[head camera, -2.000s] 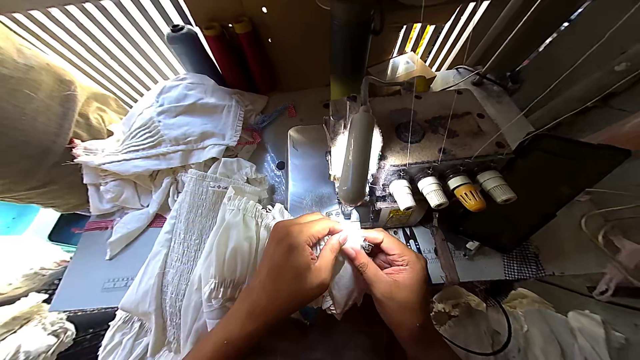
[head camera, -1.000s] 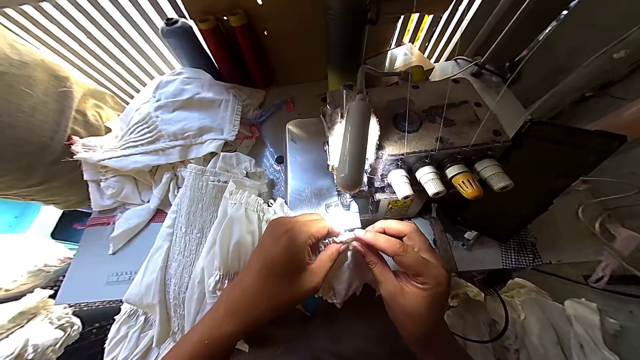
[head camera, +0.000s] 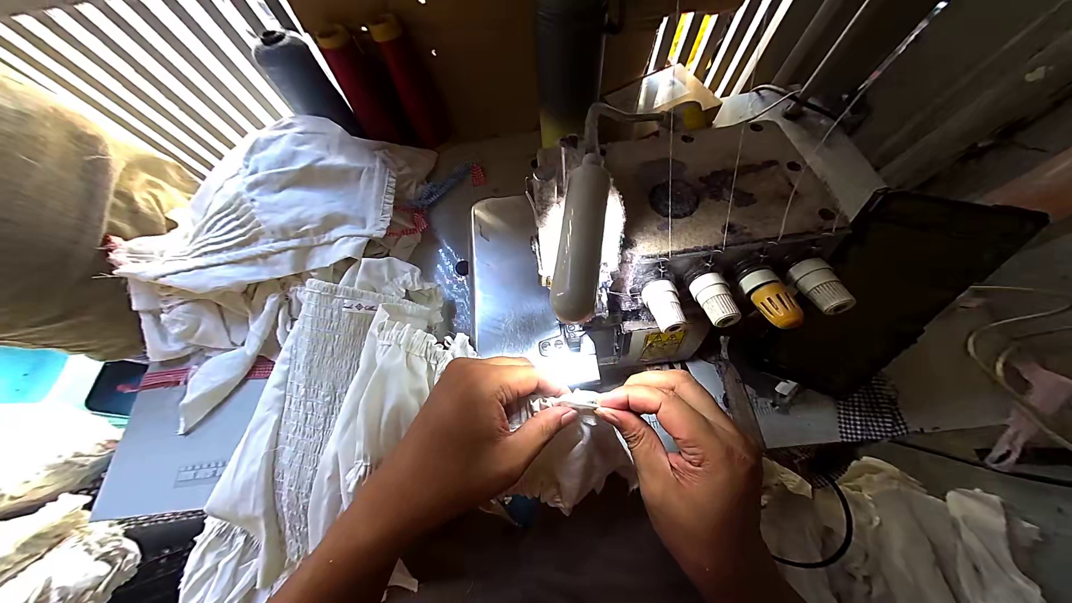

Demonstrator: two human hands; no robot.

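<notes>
Both my hands pinch the edge of a gathered white cloth piece (head camera: 578,456) just in front of an overlock sewing machine (head camera: 720,193). My left hand (head camera: 477,427) holds the edge between thumb and forefinger; my right hand (head camera: 687,452) grips it close beside, with the fingertips of the two hands nearly touching. The cloth hangs below my fingers. The brightly lit presser foot area (head camera: 569,343) lies just beyond them. A white smocked garment (head camera: 322,402) drapes over the table edge beside my left forearm.
White ruffled garments (head camera: 285,201) are heaped at the back left. Thread cones (head camera: 301,79) stand behind them. Tension dials (head camera: 716,300) project from the machine's front, under a lamp (head camera: 582,243). A dark panel (head camera: 913,285) juts out on the right. Cloth scraps (head camera: 913,519) lie at the lower right.
Both hands stay on the white cloth at the machine's front. Over these two seconds they have shifted their pinch along its edge, and the right fingers have changed position.
</notes>
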